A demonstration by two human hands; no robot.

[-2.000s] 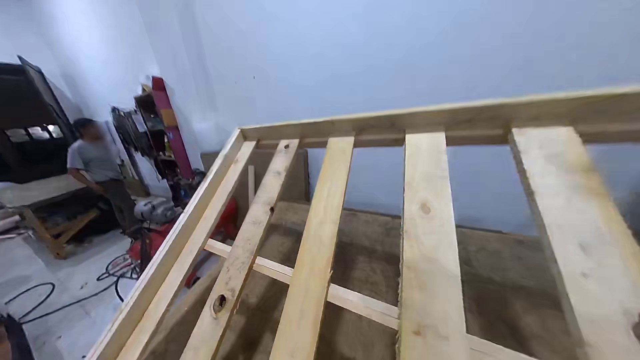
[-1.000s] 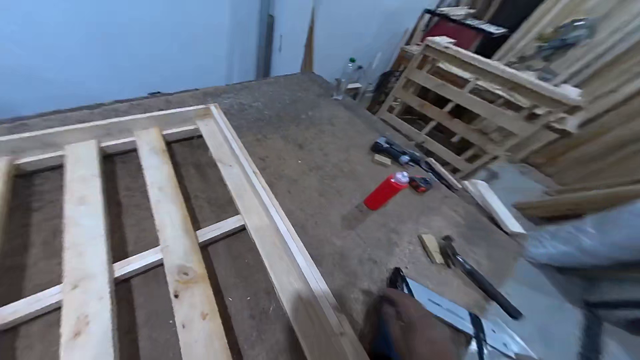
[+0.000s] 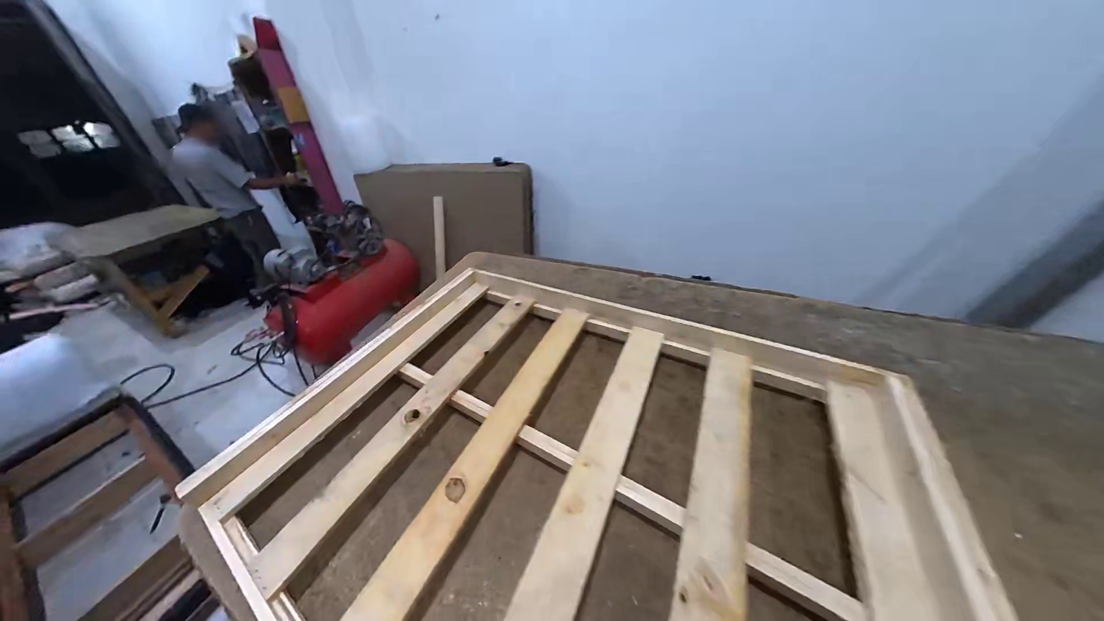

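Observation:
A slatted frame of pale wood [image 3: 690, 326] lies on a large brown worktable [image 3: 992, 414]. Several flat slats [image 3: 595, 466] run across it, some with dark knots, and a thin wooden batten [image 3: 642, 500] crosses beneath them. Neither of my hands shows in the head view, so what they hold or touch is hidden.
Left of the table stand a red air compressor [image 3: 354, 302] with hoses on the floor and a dark wooden frame [image 3: 86, 517]. Beyond, a person [image 3: 216, 168] reaches toward a shelf [image 3: 297, 112] near a small table [image 3: 138, 231]. A brown panel [image 3: 483, 216] leans on the wall.
The view has swung left from the tools on the table. A hand seen near a metal tool a second ago is out of view. The slatted frame, raised and tilted two seconds ago, lies on the table.

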